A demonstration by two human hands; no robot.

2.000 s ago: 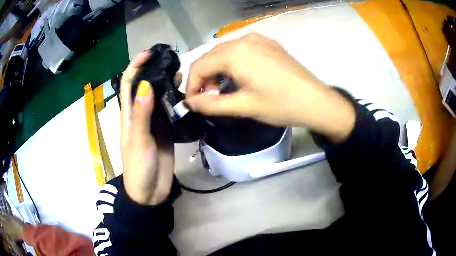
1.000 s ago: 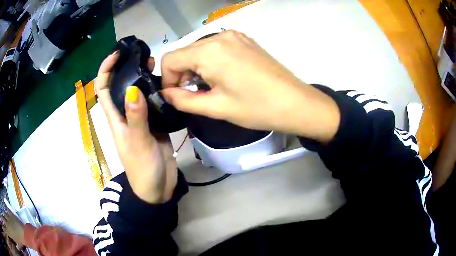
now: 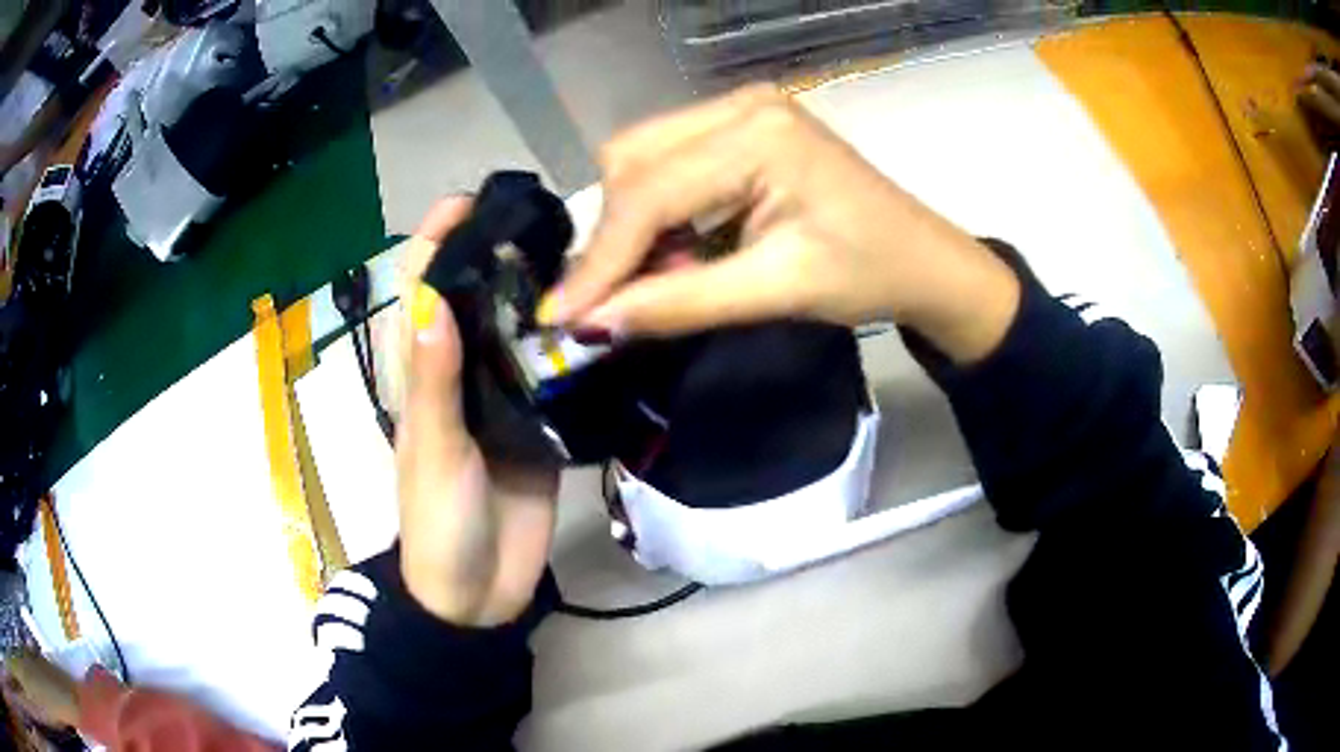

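Note:
My left hand (image 3: 478, 500) holds the black shell (image 3: 507, 221) upright, thumb on its near side, at left of centre. Pale and metallic parts show inside it. My right hand (image 3: 566, 316) is at the shell's opening, thumb and forefinger pinched at a small white strip (image 3: 547, 357) with yellow and blue marks. Whether the fingers grip the strip or a small part beside it is hard to tell. The white camera body (image 3: 735, 544) with its black interior (image 3: 757, 411) lies below my right hand. A thin red wire shows between shell and body.
A white antenna (image 3: 919, 507) sticks out rightward from the body. A black cord (image 3: 632, 607) curves below it. Yellow tape (image 3: 294, 456) is at left, more white units (image 3: 162, 191) on green matting at upper left. Another person's sleeve (image 3: 155, 720) is at lower left, a hand (image 3: 1286, 125) at upper right.
The shell, both hands and the camera body sit lower and further right in the picture than a second ago. The marked strip now shows more clearly at the shell's opening.

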